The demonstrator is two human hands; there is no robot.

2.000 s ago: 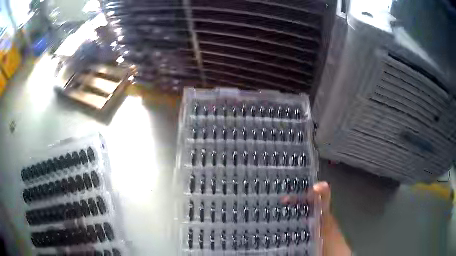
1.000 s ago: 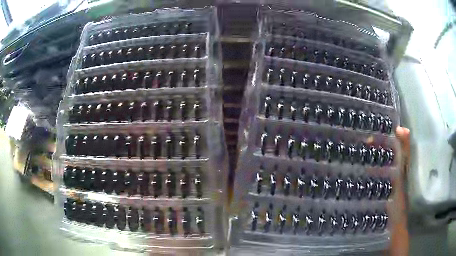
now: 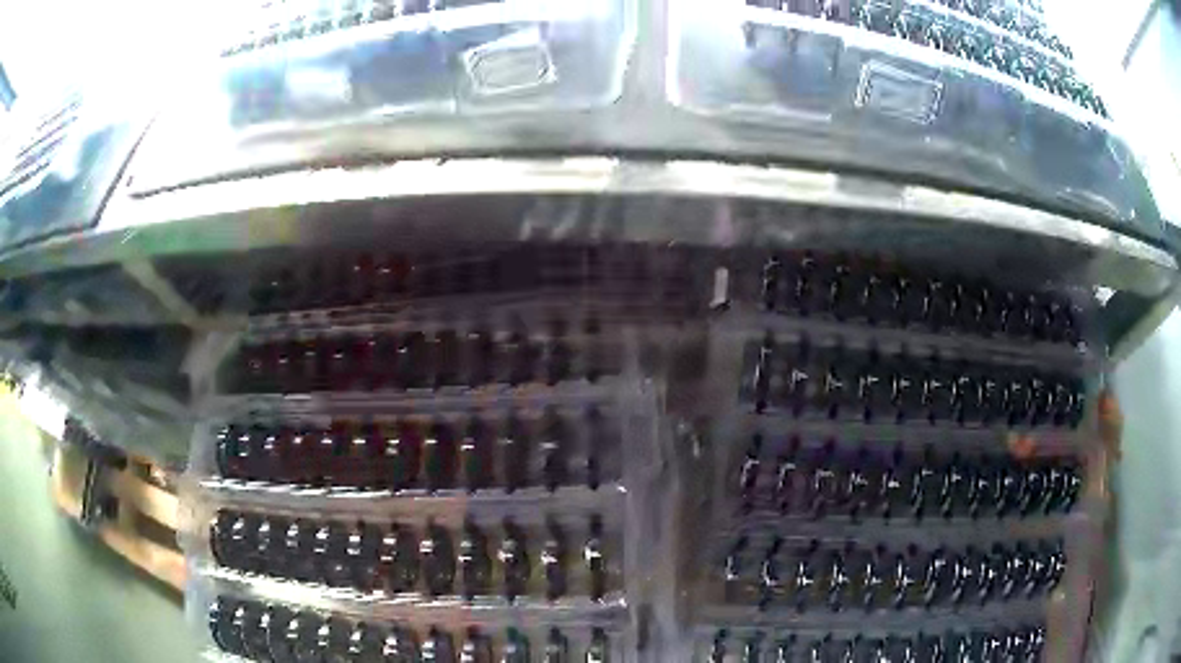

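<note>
Two clear plastic trays with rows of small glossy black parts lie side by side below a pale metal edge. The left tray (image 3: 421, 499) shows several rows, its upper rows in shadow. The right tray (image 3: 907, 434) has my right hand (image 3: 1098, 453) at its right side, blurred and dim, with fingers seen at and through the tray's edge. My left hand is not in view. The lower ends of both trays are cut off by the picture's bottom.
A pale metal edge (image 3: 609, 179) crosses the view above the trays. More filled clear trays (image 3: 557, 71) rest on top behind it. A wooden pallet-like object (image 3: 130, 512) is on the floor at the left.
The two trays, first apart, came side by side and now sit lower in view, partly under the metal edge. The top surface with more trays has come into view.
</note>
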